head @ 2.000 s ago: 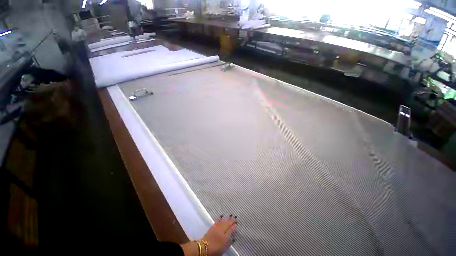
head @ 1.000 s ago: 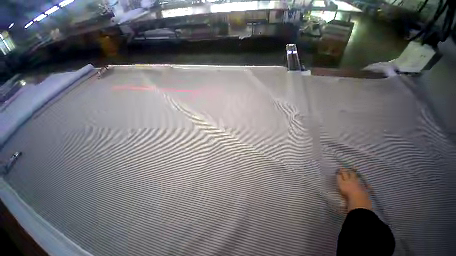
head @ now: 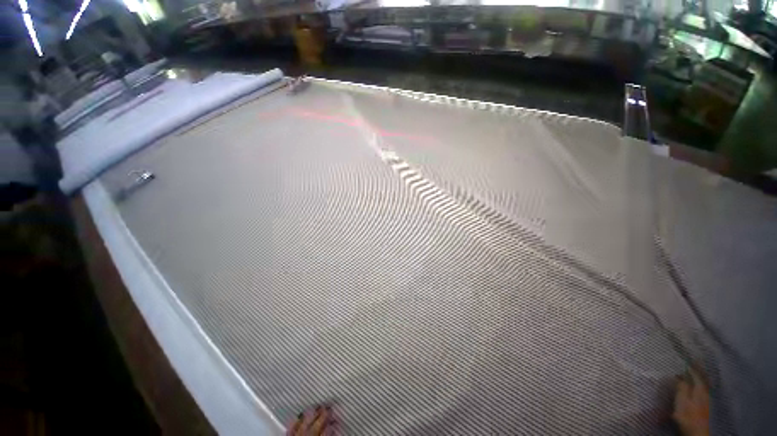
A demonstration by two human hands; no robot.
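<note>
The fine-striped grey-beige cloth (head: 341, 255) lies spread over the table. A long diagonal fold runs from its far side towards the lower right. My left hand (head: 313, 421) rests on the cloth by the near selvedge, fingers a little apart, cut off by the bottom edge. My right hand (head: 692, 407) is at the lower right, touching the cloth beside the wrinkles. It is blurred and cut off, so its grip cannot be told. A small silver metal weight (head: 138, 180) sits near the cloth's left edge.
A white paper strip (head: 162, 311) shows along the near edge, beside the brown table edge (head: 141, 349). A partly rolled white sheet (head: 170, 115) lies at the far left. An upright metal unit (head: 635, 111) stands at the far edge. A red light line crosses the cloth.
The view has swung back left after turning right. My left hand is back in view at the near edge. My right hand is now lower in the picture. The wrinkles have changed shape.
</note>
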